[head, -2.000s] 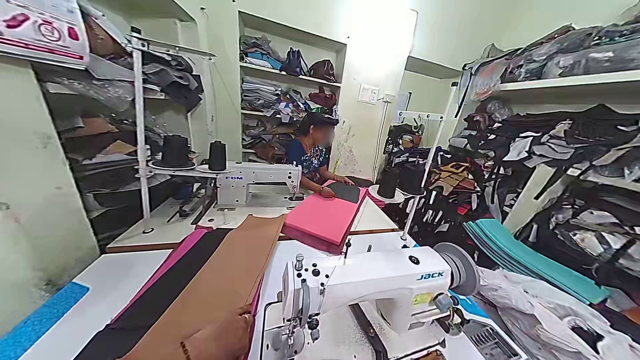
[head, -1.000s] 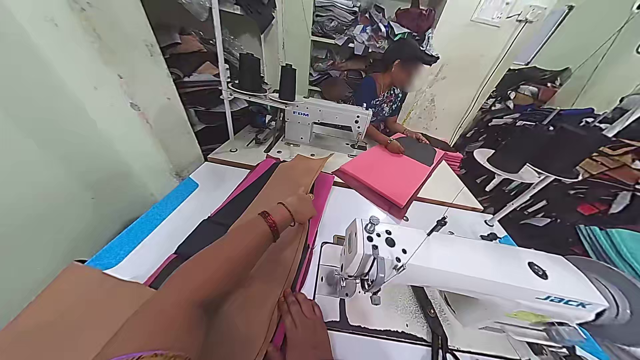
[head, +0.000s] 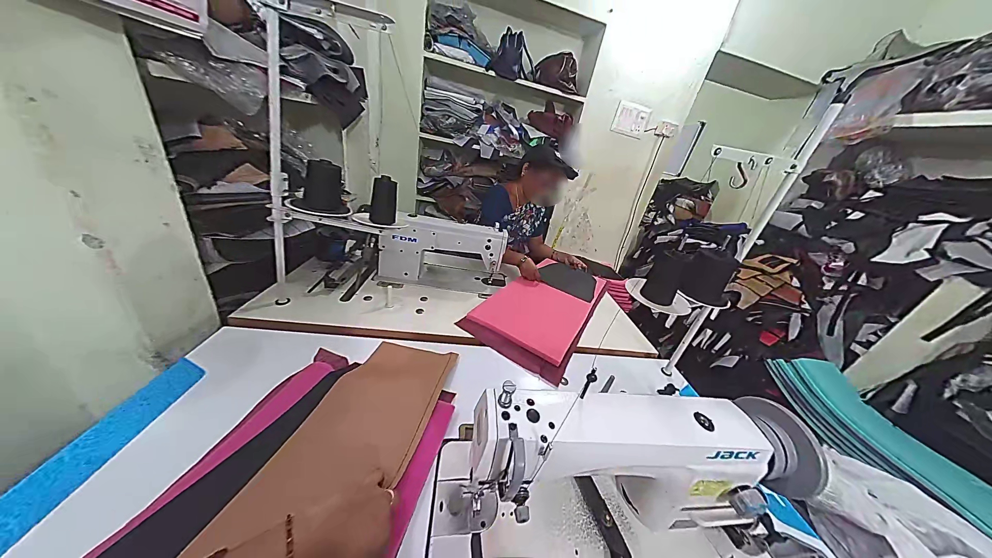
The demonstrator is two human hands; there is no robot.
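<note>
At the bottom left, my left hand [head: 353, 508], with a bangle at the wrist, lies over a brown sheet of leather-like material [head: 364, 411] near its right edge. Its fingers blend into the brown, so their grip is unclear. Under the brown sheet show a black sheet [head: 256, 457] and a magenta sheet [head: 422, 465]. My right hand is out of view. Right of the sheets stands a white Jack sewing machine [head: 620, 434], its needle area beside them.
A second sewing machine [head: 442, 248] with black thread cones [head: 322, 186] stands beyond. Behind it a person [head: 527, 209] handles dark pieces on a pink stack [head: 535, 318]. A blue strip [head: 101, 449] runs along the left table edge; teal sheets [head: 876, 434] lie at right.
Since one second ago, my left hand has drawn back toward me over the brown sheet. My right hand, then at the sheets' right edge, has left view. The view has swung upward.
</note>
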